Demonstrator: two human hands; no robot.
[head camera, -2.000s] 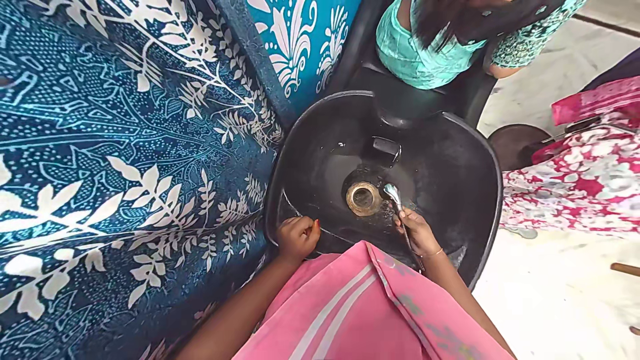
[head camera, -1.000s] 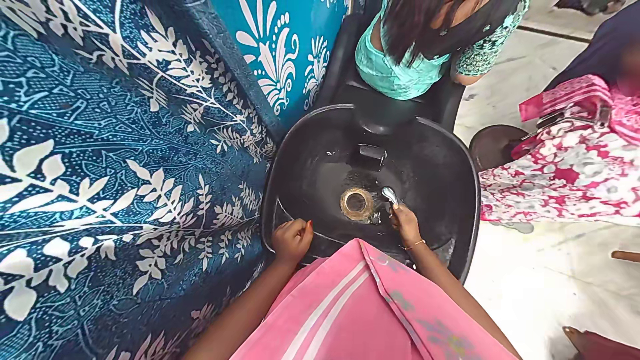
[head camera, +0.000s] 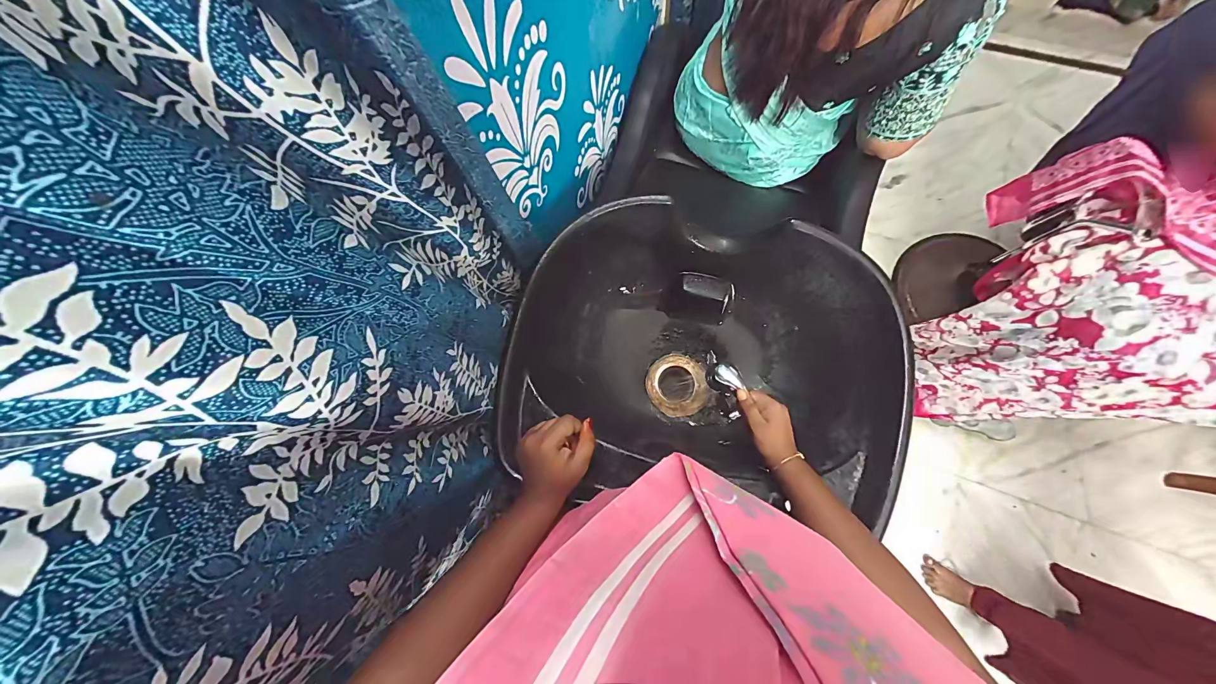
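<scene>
In the head view a black salon shampoo basin (head camera: 807, 313) lies in front of me. My right hand (head camera: 771, 427) grips a chrome spray head (head camera: 726, 377) low in the bowl, just right of the brassy round drain (head camera: 677, 385). My left hand (head camera: 556, 454) rests curled at the basin's near left rim; whether it holds anything cannot be told. Water shines on the bowl around the drain. A dark rectangular fitting (head camera: 706, 288) sits above the drain. Beyond the neck rest (head camera: 731, 214), a person in a turquoise top sits upright, back toward me, hair hanging down.
A blue leaf-patterned curtain (head camera: 285, 313) hangs close on my left. At the right stand a round dark stool (head camera: 940, 275) and a person in floral clothing. A bare foot (head camera: 947, 579) and maroon cloth (head camera: 1092, 627) show on the pale floor at the lower right.
The view has shifted somewhat. Maroon cloth and a bare foot have come into sight at the lower right. My right hand keeps its grip on the spray head.
</scene>
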